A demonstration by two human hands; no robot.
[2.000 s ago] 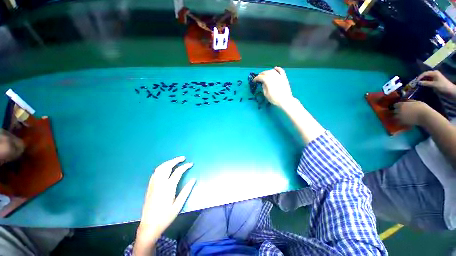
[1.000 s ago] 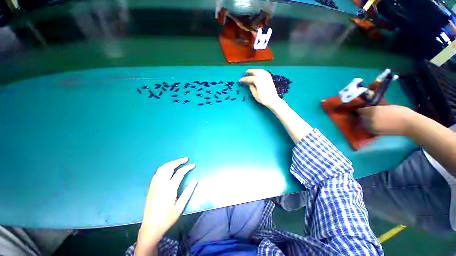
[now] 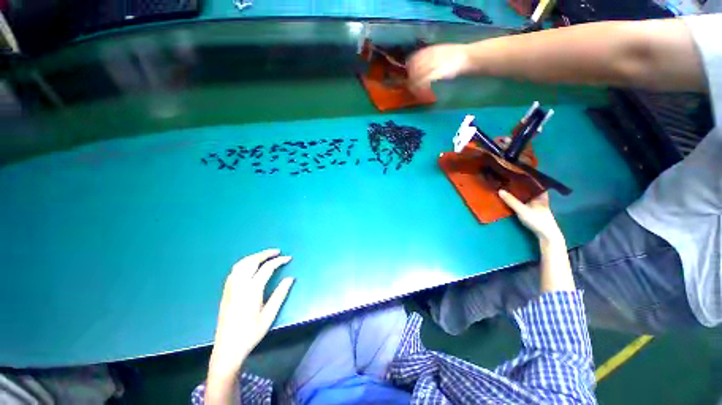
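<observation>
The fixture [image 3: 481, 194] stands on the teal table at the right, an orange-red square plate with black bars and a white forked tip on top. My right hand [image 3: 532, 210] is at its near right edge, with fingers on the fixture; the far fingers are partly hidden under it. My left hand [image 3: 252, 304] rests open and empty at the table's near edge. Small black parts [image 3: 297, 153] lie scattered in rows, with a dense pile [image 3: 398, 141] to their right.
A neighbour's blurred hand [image 3: 437, 65] reaches over from the right to another fixture [image 3: 385, 92] on the dark green strip. A black rack [image 3: 637, 138] is at the right. The neighbour's leg [image 3: 507, 293] is right of my lap.
My right hand has left the small parts and moved right to the fixture, which now stands nearer. The neighbour's hand has gone from that fixture to the one on the strip.
</observation>
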